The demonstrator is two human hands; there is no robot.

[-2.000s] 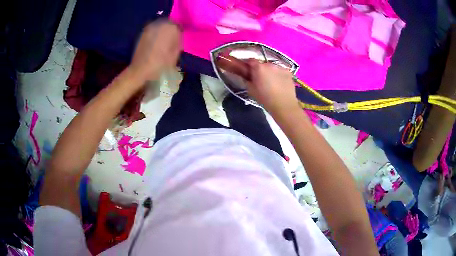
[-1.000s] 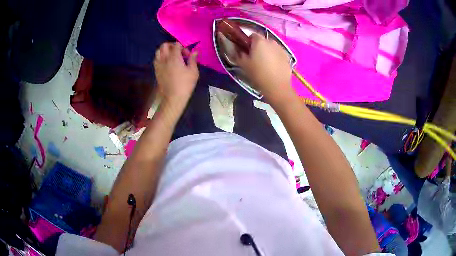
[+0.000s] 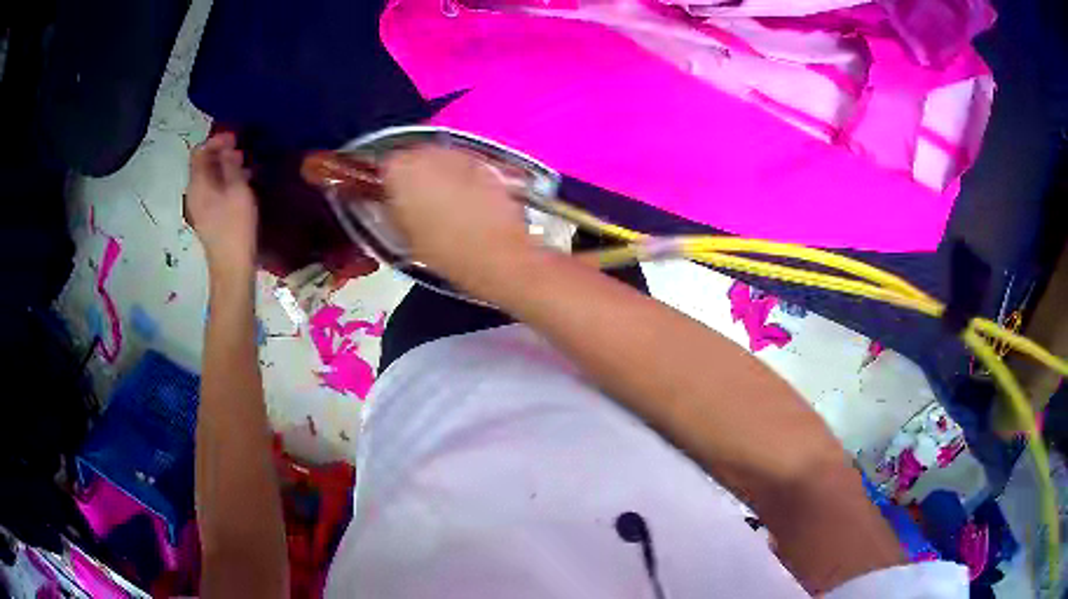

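Observation:
The bright pink garment piece (image 3: 714, 152) lies on the dark table, flat along its near side and bunched with pale pink areas at the back. My right hand (image 3: 457, 217) is closed on the red-brown handle of the silver iron (image 3: 533, 179). The iron is at the table's near edge, left of the cloth's middle; whether it rests on anything is hidden. My left hand (image 3: 223, 193) is off the cloth to the left, slightly blurred, with fingers bent and nothing visible in it.
Yellow hose and cord (image 3: 796, 260) trail right from the iron. A brown rounded board (image 3: 1031, 380) is at the right edge. Pink scraps (image 3: 340, 351) lie on the pale floor (image 3: 152, 269). A blue basket (image 3: 146, 421) stands lower left. A dark red object is below the table's left part.
The iron and my right hand have moved left and nearer, off the pink cloth. My left hand has moved left, away from the cloth's edge. The hose is pulled left.

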